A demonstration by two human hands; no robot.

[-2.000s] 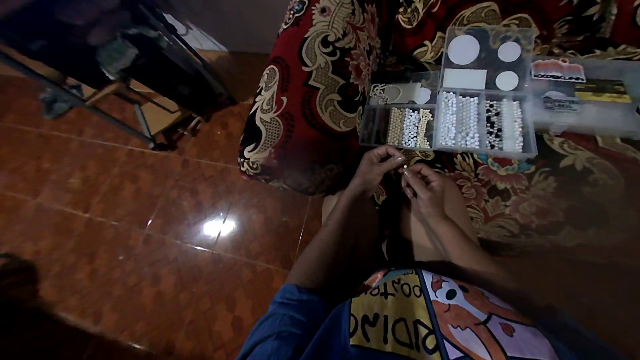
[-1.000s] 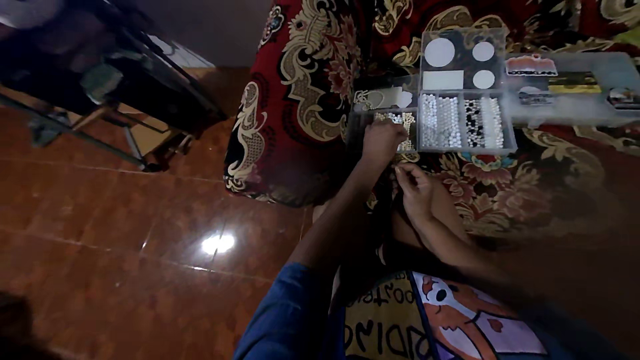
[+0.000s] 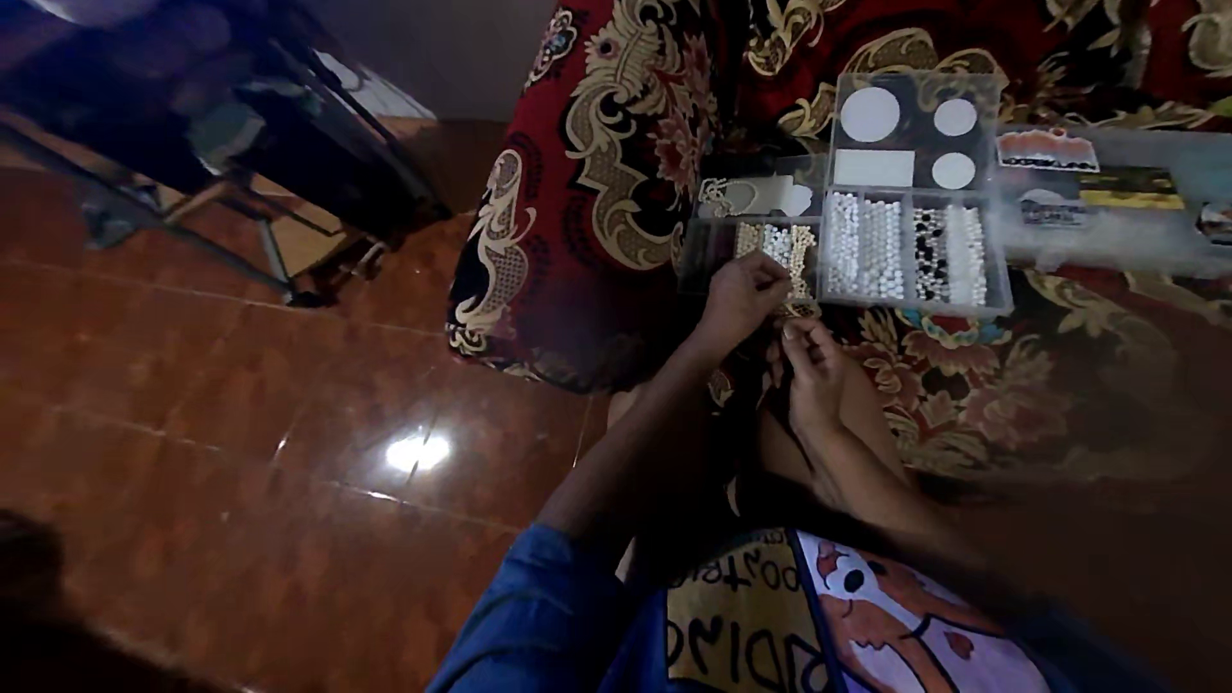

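Note:
My left hand (image 3: 744, 296) is at the near edge of the smaller clear plastic box (image 3: 708, 223), its thumb and fingertips pinched together over rows of gold and white beads (image 3: 776, 241). Just right of and below it is my right hand (image 3: 813, 366), thumb and forefinger brought together near the box's front. Whatever either hand pinches is too small to make out. Against the small box stands a larger open clear box (image 3: 1001, 289) with strands of white beads (image 3: 866, 245) and black-and-white beads (image 3: 931, 255); its lid bears white round and rectangular labels.
The boxes rest on a sofa with red and gold floral fabric (image 3: 1001, 404), beside its padded arm (image 3: 616, 192). A clear plastic container (image 3: 1068, 241) with stickers lies to the right. At far left a metal-framed stand (image 3: 241, 231) is on the brown tiled floor (image 3: 289, 558).
My left hand went from beside my right hand to over the bead compartments, and has since drawn back a little to the near edge of the small box.

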